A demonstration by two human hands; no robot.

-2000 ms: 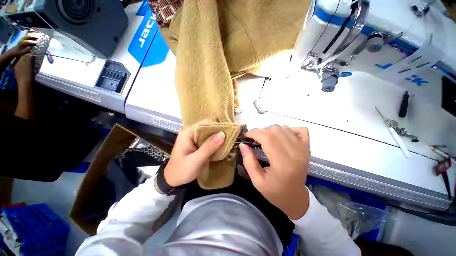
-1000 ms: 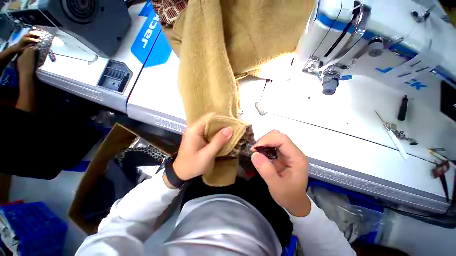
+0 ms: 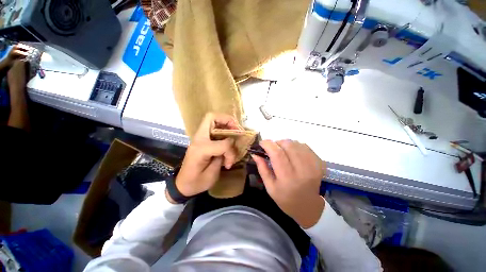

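The tan jacket (image 3: 261, 32) lies on the white table, its sleeve (image 3: 200, 74) running down towards my lap. My left hand (image 3: 205, 159) grips the folded cuff (image 3: 234, 139) at the sleeve end. My right hand (image 3: 290, 172) is at the cuff's right side, fingers closed on a small dark tool (image 3: 258, 151), mostly hidden by the fingers; its kind is unclear. The tool's front end meets the cuff edge, where dark patterned lining shows. A brown patterned lining (image 3: 160, 13) also shows at the jacket's upper left.
White sewing machine (image 3: 394, 37) at upper right. On the table (image 3: 213, 139) at right lie a black-handled tool (image 3: 419, 101), a pale pointed tool (image 3: 415, 139), small metal parts and a reddish tool (image 3: 464, 162). Cardboard box (image 3: 96, 202) below; another person's arm (image 3: 18, 98) at left.
My right hand has moved left, bringing the dark tool back to the cuff. My left hand has shifted its grip and folded the cuff edge over. The whole view has shifted slightly.
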